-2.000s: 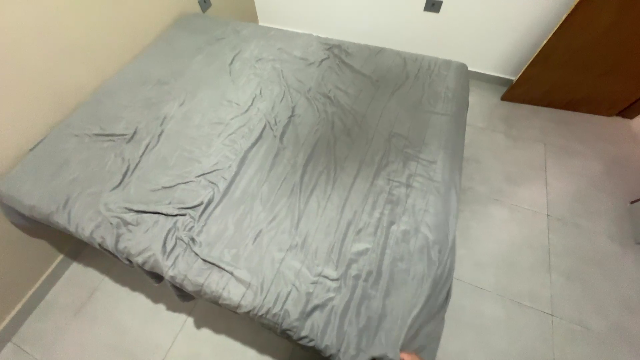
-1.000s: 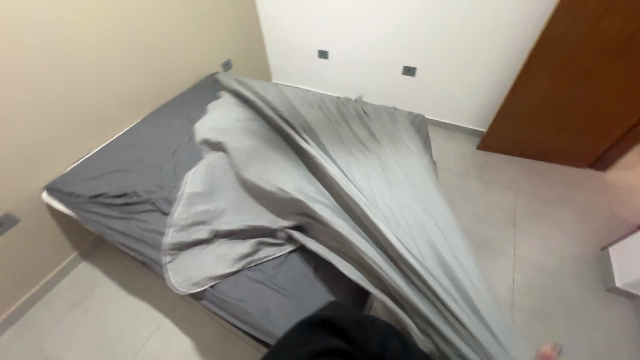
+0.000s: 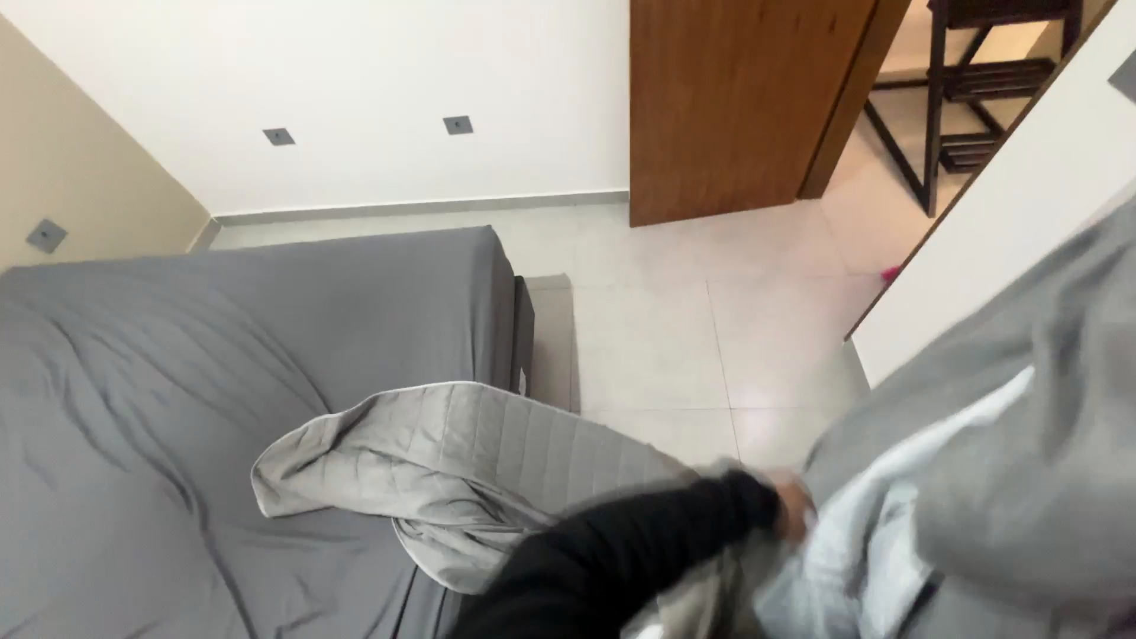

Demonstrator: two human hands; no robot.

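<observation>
A grey quilted bedspread [image 3: 444, 444] with pale piping lies partly on the bed and trails off its side towards the lower right. My left hand [image 3: 792, 510], at the end of a black sleeve, is blurred and closed on the gathered cloth. More bunched grey and pale fabric [image 3: 1003, 497] fills the lower right, right beside this hand. My right hand does not show. Under the bedspread, the bed's dark grey fitted sheet [image 3: 382, 302] has loose creases and wraps down over the mattress corner. A dark bed base [image 3: 524, 337] shows at that corner.
Behind the bed stands a white wall with grey outlets [image 3: 458, 125]. A brown wooden door [image 3: 719, 106] is at the upper middle. A dark metal-framed piece of furniture [image 3: 994, 89] stands beyond the doorway. A white panel [image 3: 994, 204] slants down the right, over the tiled floor [image 3: 648, 346].
The grey bedspread, spread over the whole bed at first, has been pulled off most of it towards the right, uncovering the darker sheet. The view has swung to the right.
</observation>
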